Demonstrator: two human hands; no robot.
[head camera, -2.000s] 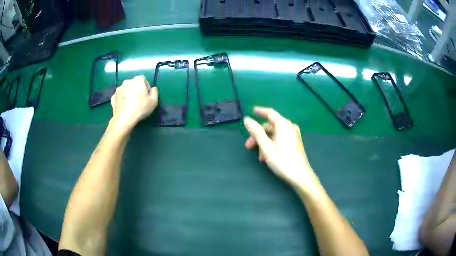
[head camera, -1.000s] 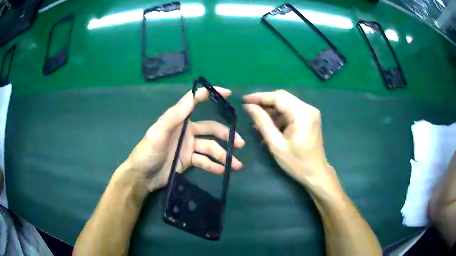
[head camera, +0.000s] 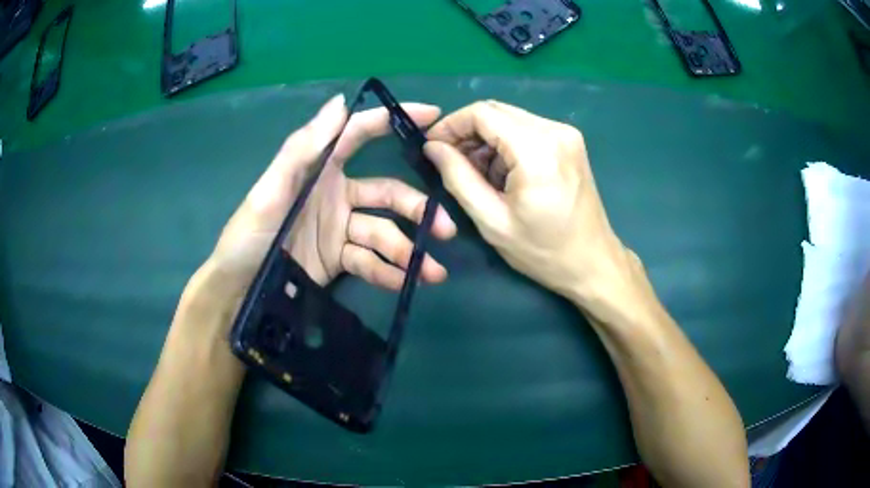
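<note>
A black phone middle frame (head camera: 329, 348) is held tilted above the dark green mat, its solid end plate toward me and its narrow end away. My left hand (head camera: 324, 210) holds it from behind and the left side, with fingers showing through the open window and round the right rail. My right hand (head camera: 534, 186) has thumb and forefinger pinched at the frame's upper right corner. Whether a small part is between those fingertips cannot be told.
Waiting frames lie on the glossy green strip: one far left (head camera: 50, 62), one left (head camera: 200, 65), one right of centre (head camera: 529, 24) and one right (head camera: 704, 52). White cloths (head camera: 830, 276) lie at the right edge, beside part of a person's arm (head camera: 856, 319).
My left hand has moved slightly left, turning the frame's plate end leftward. My right hand has moved left and up from beside the frame to its upper right corner. The view has shifted downward.
</note>
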